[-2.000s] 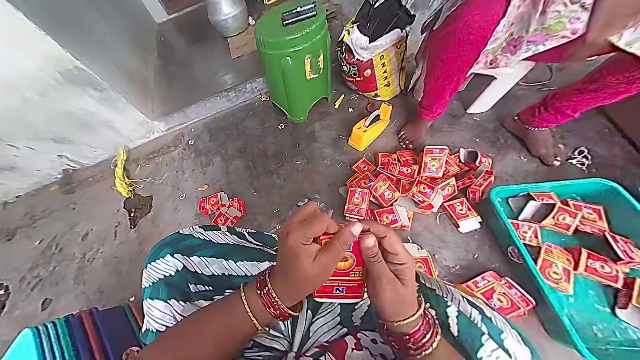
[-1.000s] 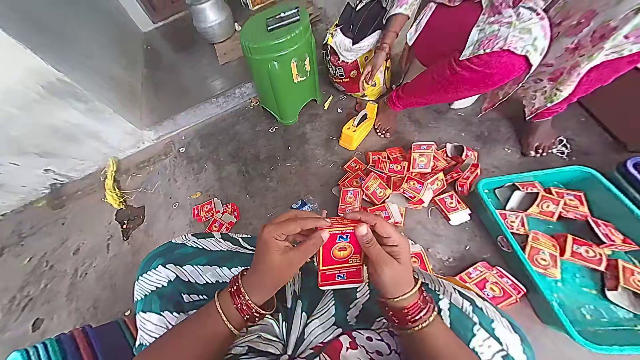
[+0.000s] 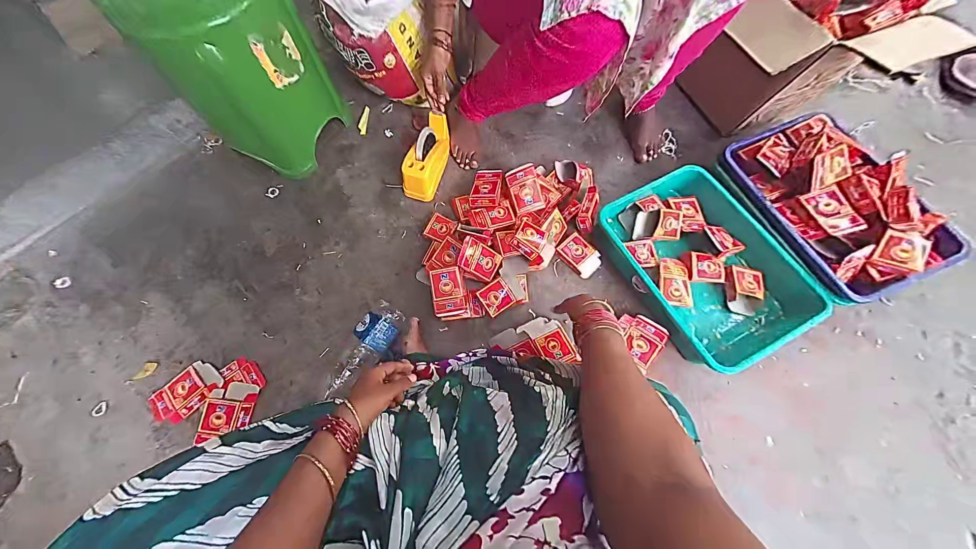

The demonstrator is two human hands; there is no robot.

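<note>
My left hand (image 3: 383, 387) rests over my patterned cloth, fingers loosely curled, with no carton seen in it; a plastic bottle with a blue label (image 3: 375, 335) lies just beyond. My right hand (image 3: 585, 306) reaches out to the red cartons (image 3: 550, 341) at the cloth's edge; its fingertips are partly hidden, so whether it grips one cannot be told. Farther off, a pile of small red printed cartons (image 3: 479, 259) is heaped on the floor. Flattened or part-folded red cartons (image 3: 221, 415) lie at the left, beside the cloth.
A teal tray (image 3: 778, 347) with cartons stands at the right, touching a purple tray (image 3: 862, 293) of more cartons. A yellow tape dispenser (image 3: 427, 171) sits by a co-worker's foot and hand. A green plastic stool (image 3: 229, 84), a printed sack (image 3: 381, 57) and a cardboard box (image 3: 755, 84) stand beyond.
The red carton that both hands held is no longer in the left hand. My hands have moved apart, the right one out to the cartons at the cloth's edge. The view has shifted right.
</note>
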